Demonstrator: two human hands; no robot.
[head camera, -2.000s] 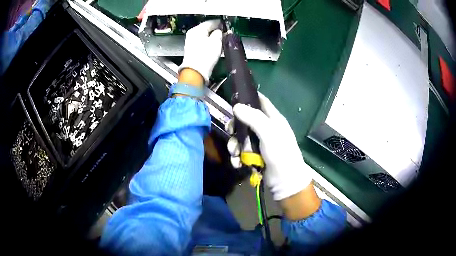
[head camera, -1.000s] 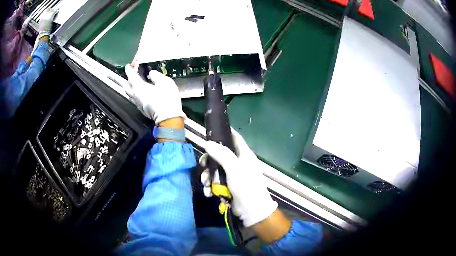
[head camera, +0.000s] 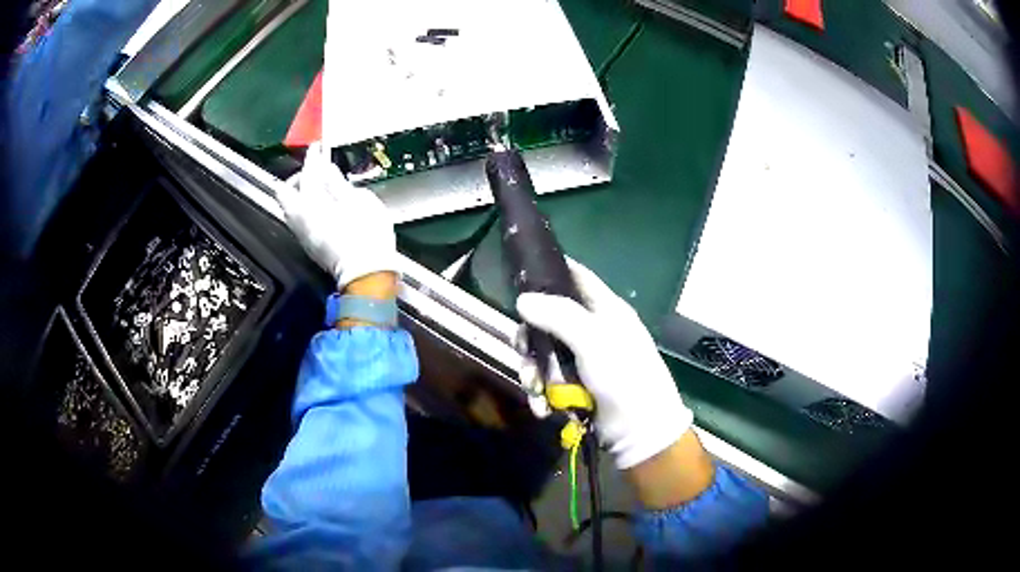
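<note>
A white metal enclosure (head camera: 459, 67) lies with its open end toward me. Inside the opening a green circuit board (head camera: 436, 148) shows, with small components. My right hand (head camera: 604, 363), in a white glove, is shut on a black electric screwdriver (head camera: 531, 240). Its front end is at the opening, right of the middle; the bit's exact contact is too small to tell. My left hand (head camera: 341, 223), also gloved, holds the enclosure's front left corner; its fingertips are partly hidden there. Small dark pieces (head camera: 437, 36) lie on top of the enclosure.
A black parts tray (head camera: 185, 313) with silver clips and brassy screws is at left. A second enclosure (head camera: 817, 223) with two fan grilles lies at right. A metal rail (head camera: 459, 307) runs before the enclosures. Another person's blue sleeve (head camera: 62, 134) is at upper left. Red pads (head camera: 987, 156) lie far right.
My left hand has left the screwdriver's tip and moved to the enclosure's left corner. The enclosure has turned slightly in view. The other person's sleeve has come closer beside the tray.
</note>
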